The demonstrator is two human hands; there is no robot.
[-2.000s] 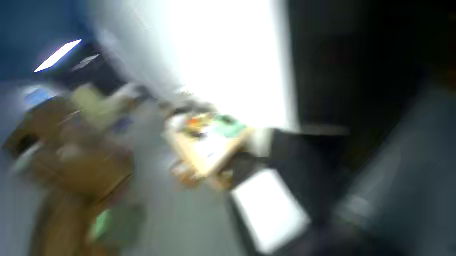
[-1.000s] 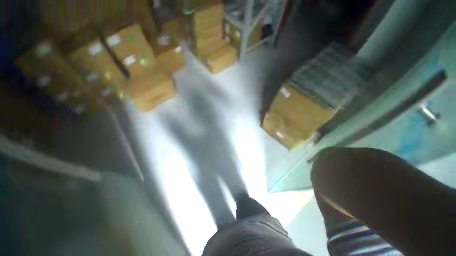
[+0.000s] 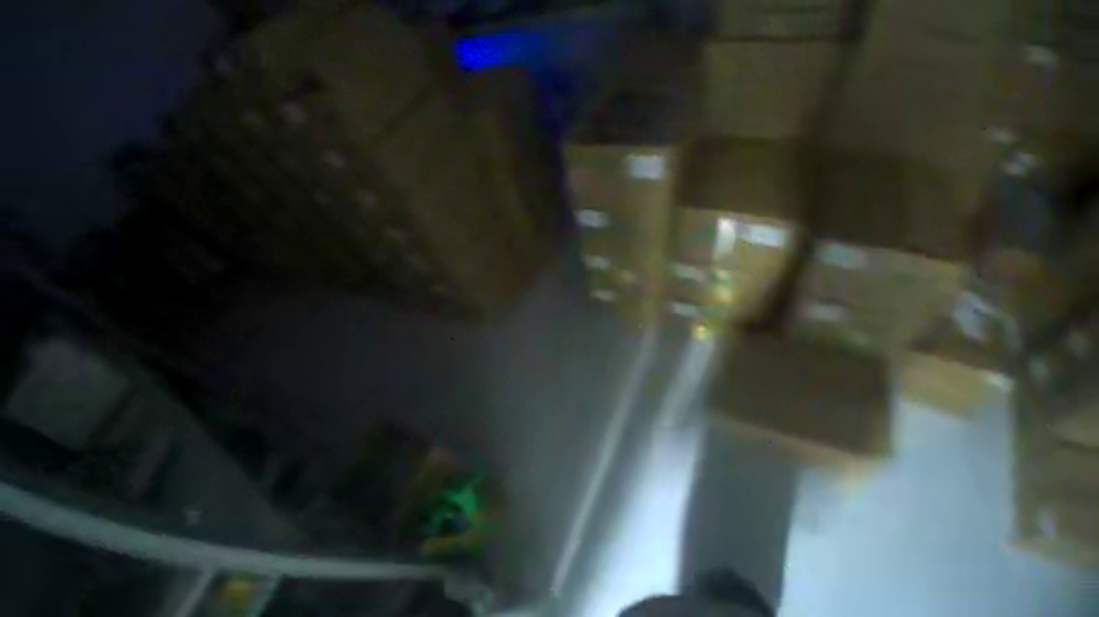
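Neither of my hands shows in the picture. A dark rounded shape at the bottom edge [image 3: 699, 603] looks like part of my own clothing or shoe, cut off and blurred. Nearest in front of me on the grey floor stands a closed brown cardboard carton [image 3: 805, 392]. Behind it stand stacked brown cartons with small white labels [image 3: 886, 295]. The picture is dark and blurred.
More carton stacks stand at the left [image 3: 410, 157] and the right edge [image 3: 1067, 446]. A green and yellow item [image 3: 456, 509] lies low at left. A pale rail [image 3: 181, 548] crosses the lower left. Light falls across the floor [image 3: 940, 506].
The view has swung left into a darker storage area, and the carton stacks now show larger. The brown arm or sleeve and the door at the right have left the picture.
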